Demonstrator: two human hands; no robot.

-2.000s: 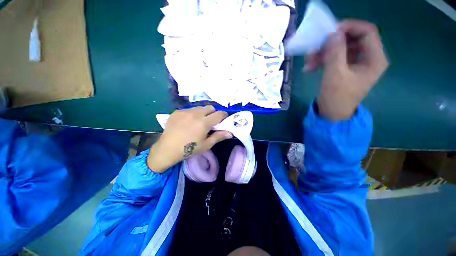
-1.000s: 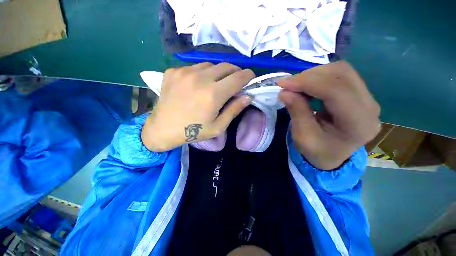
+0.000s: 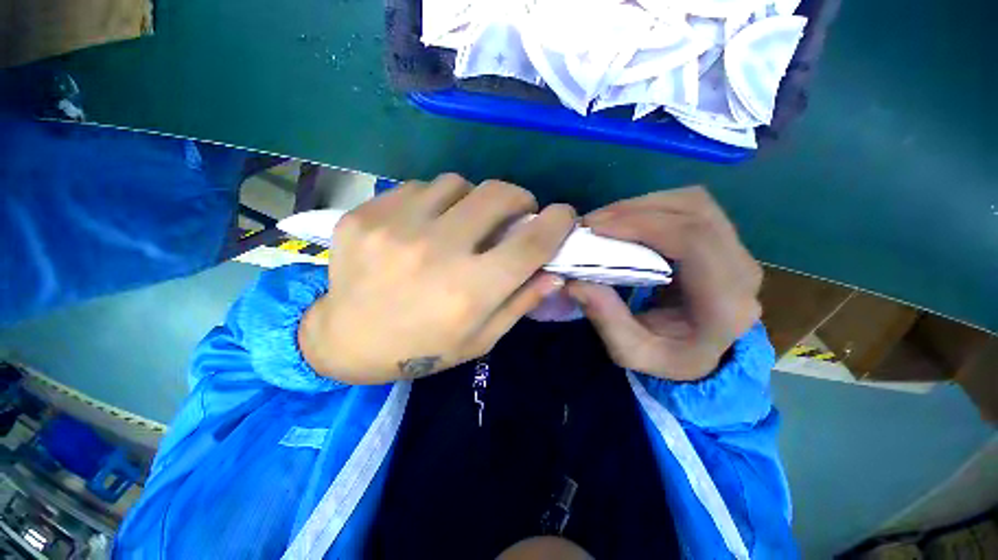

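Note:
The cat-ear headphones are held in front of my chest, mostly hidden under my hands; a bit of pink ear cushion (image 3: 556,306) shows below the fingers. My left hand (image 3: 432,279) grips the headband from above, and a white ear point (image 3: 310,226) sticks out to its left. My right hand (image 3: 684,284) pinches the white ear cover (image 3: 607,258) at the right ear, thumb below and fingers above. The cover lies against the ear, with a thin dark seam line along its edge. Fingertips of both hands are close together there.
The parts tray (image 3: 580,126), with a blue front edge, is heaped with white ear pieces on the green bench (image 3: 274,88). Brown cardboard (image 3: 71,27) lies at upper left. A neighbour's blue sleeve (image 3: 120,219) is at left. Cartons (image 3: 843,317) stand below right.
My right hand brought the cover from beside the tray onto the right ear, which now looks closed and seen edge-on. The headphones tilted, hiding most of the cups. The view shifted.

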